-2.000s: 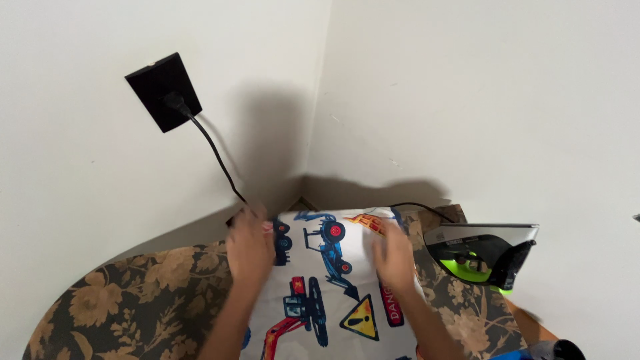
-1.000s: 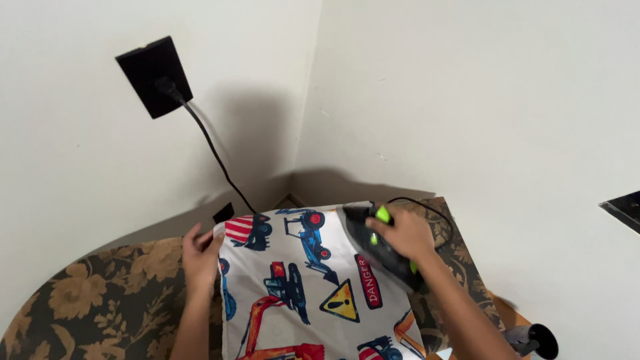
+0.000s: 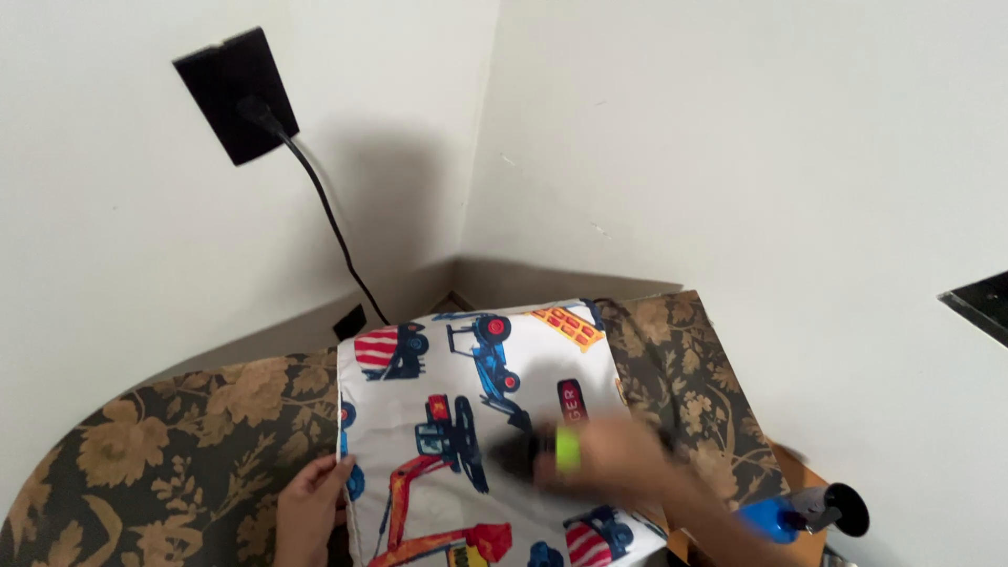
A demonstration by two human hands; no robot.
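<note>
A white cloth printed with construction vehicles (image 3: 520,346) lies over an ironing board with a floral cover (image 3: 260,409). My right hand (image 3: 606,457) is closed around the handle of a clothes iron (image 3: 516,457), black and green and blurred, over the cloth's middle right. The cloth's left edge is pinched between the thumb and fingers of my left hand (image 3: 315,492).
A black wall socket plate (image 3: 236,94) holds a plug with a black cord (image 3: 335,220) running down behind the board. A blue bottle (image 3: 768,520) stands at the lower right. White walls meet behind the board.
Two seconds ago the iron stood at the board's right end; then my right hand took hold of it. Since one second ago it has moved left and nearer over the cloth. My left hand has moved down the cloth's edge.
</note>
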